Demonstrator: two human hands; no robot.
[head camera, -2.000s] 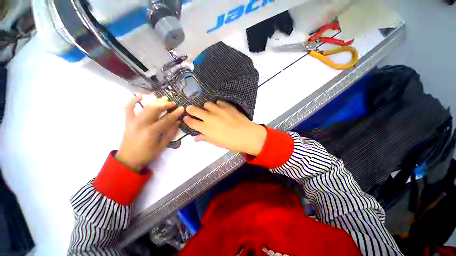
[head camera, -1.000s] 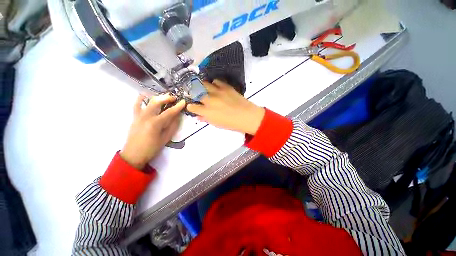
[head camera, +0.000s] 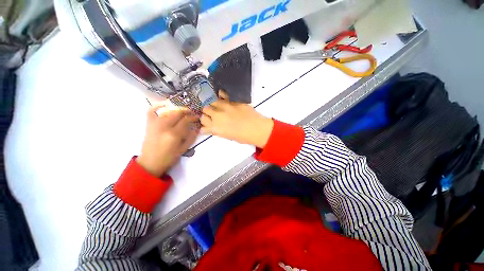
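Observation:
A dark checked fabric panel (head camera: 235, 74) lies on the white bed right of the needle area and runs under the presser foot (head camera: 186, 94). My left hand (head camera: 171, 132) is at the near left side of the foot, its fingertips pressed on the cloth edge. My right hand (head camera: 233, 120) is just right of it, fingers bent on the cloth by the translucent guard (head camera: 206, 92). The fingertips of both hands almost meet. The cloth under the fingers is mostly hidden.
The white JACK machine head (head camera: 255, 21) spans the top. Scissors with red and yellow handles (head camera: 350, 66) lie at right, beside black scraps (head camera: 284, 39). A grey measuring strip (head camera: 329, 111) edges the table. A dark cloth heap (head camera: 408, 143) and blue bin (head camera: 361, 119) are below right.
The panel right of the foot shows less area than two seconds ago and has shifted left and away from me. Both hands stay at the foot, fingers slightly rearranged and closer together.

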